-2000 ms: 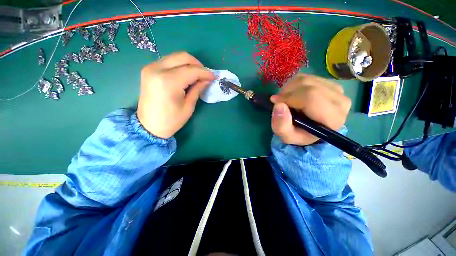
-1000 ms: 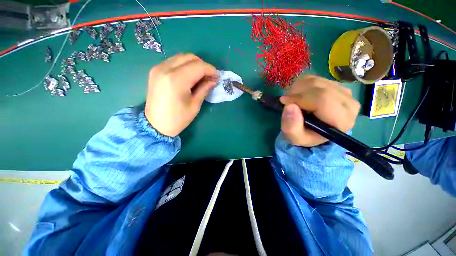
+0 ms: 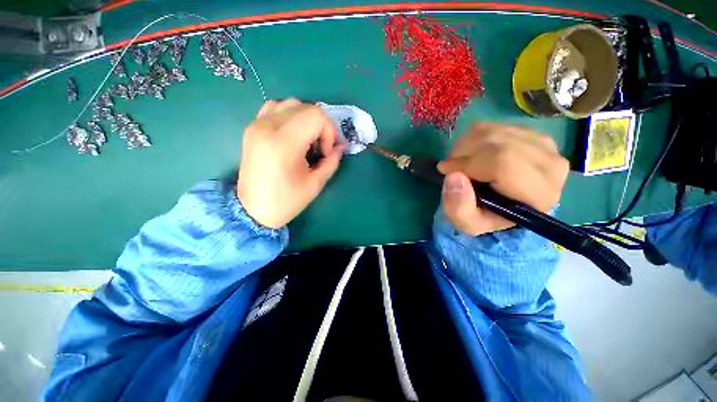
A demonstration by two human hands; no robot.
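Note:
My right hand (image 3: 503, 177) holds the black soldering iron (image 3: 542, 224) like a pen, its tip pointing left to the lower edge of the white pad (image 3: 363, 124). A small grey component (image 3: 348, 129) lies on the pad. My left hand (image 3: 287, 161) is at the pad's left side with thumb and forefinger pinched together near the iron's tip. Pale solder wire (image 3: 255, 72) curves over the mat and runs to the back of my left hand. What the pinched fingertips hold is too small to tell for sure.
Clusters of small grey parts (image 3: 149, 82) lie at the left. A pile of red wires (image 3: 436, 71) is above the pad. A yellow tub (image 3: 534, 77), a yellow sponge (image 3: 609, 143) in a tray, a black stand (image 3: 648, 63) and cables are at the right. A blue sleeve (image 3: 688, 239) shows at far right.
My left hand has moved slightly right and its fingertips have dropped to the pad's lower edge. The iron's tip has moved from the component to that edge. The solder wire has shifted.

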